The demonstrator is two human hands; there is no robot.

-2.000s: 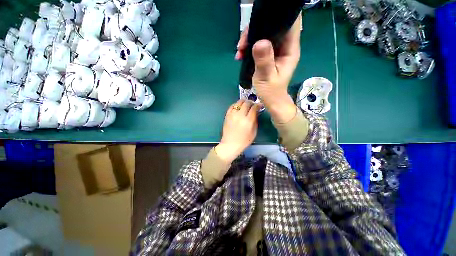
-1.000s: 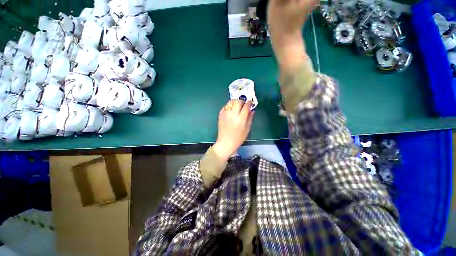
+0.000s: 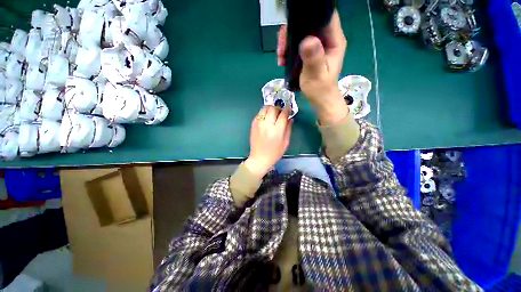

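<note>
My left hand [image 3: 269, 136] holds a white motor housing [image 3: 274, 89] on the green bench, its fingers on the near edge beside the dark centre hole. My right hand [image 3: 321, 65] is wrapped around the thick black electric screwdriver [image 3: 307, 28], which is upright above the housing. The tool's lower end is at the housing's right side; its bit tip cannot be made out. A second white housing [image 3: 360, 91] with a dark centre hole lies on the bench just right of my right wrist, partly covered by it.
Assembled motor units [image 3: 80, 91] are stacked at left. Loose stators [image 3: 457, 52] lie in a heap at back right, beside a blue crate [image 3: 505, 63]. The screw feeder [image 3: 271, 25] stands at the back. A lower blue bin [image 3: 485, 199] and a cardboard box [image 3: 108, 228] are below the bench edge.
My right hand has come back from the feeder with the screwdriver to the held housing. The left hand still holds that housing. The camera view has shifted slightly.
</note>
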